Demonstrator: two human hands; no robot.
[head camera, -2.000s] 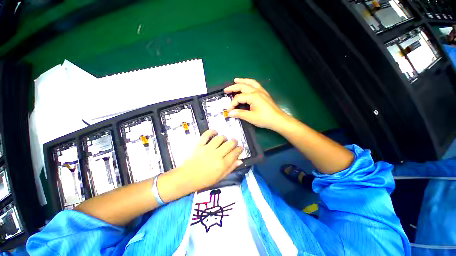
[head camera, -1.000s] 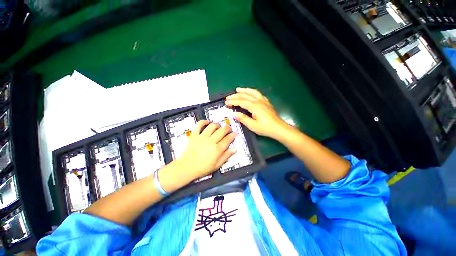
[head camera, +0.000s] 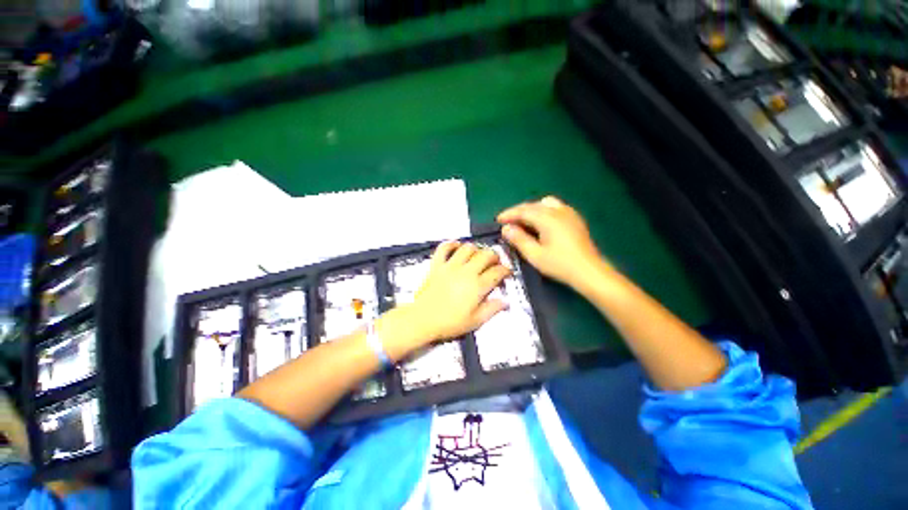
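A black foam tray (head camera: 370, 261) lies at the bench edge against me, with several silvery-white phone units in its slots. My left hand (head camera: 460, 291) lies over the fourth and fifth slots, its fingertips at the upper part of the rightmost phone unit (head camera: 510, 334). My right hand (head camera: 551, 237) is at the tray's upper right corner, thumb and fingertips close together. Whether either hand pinches something small cannot be seen. An orange tab (head camera: 358, 308) shows on the middle unit.
White sheets (head camera: 383, 211), one with a saw-toothed edge, lie behind the tray on the green mat (head camera: 418, 129). A tall stack of black trays (head camera: 687, 199) stands at right. Another filled tray (head camera: 124, 229) stands lengthwise at left. A blue object (head camera: 15, 269) is at the far left.
The view has shifted, so the tray appears further right and lower. My left hand has moved up over the rightmost unit, and my right hand has drawn slightly to the tray's corner.
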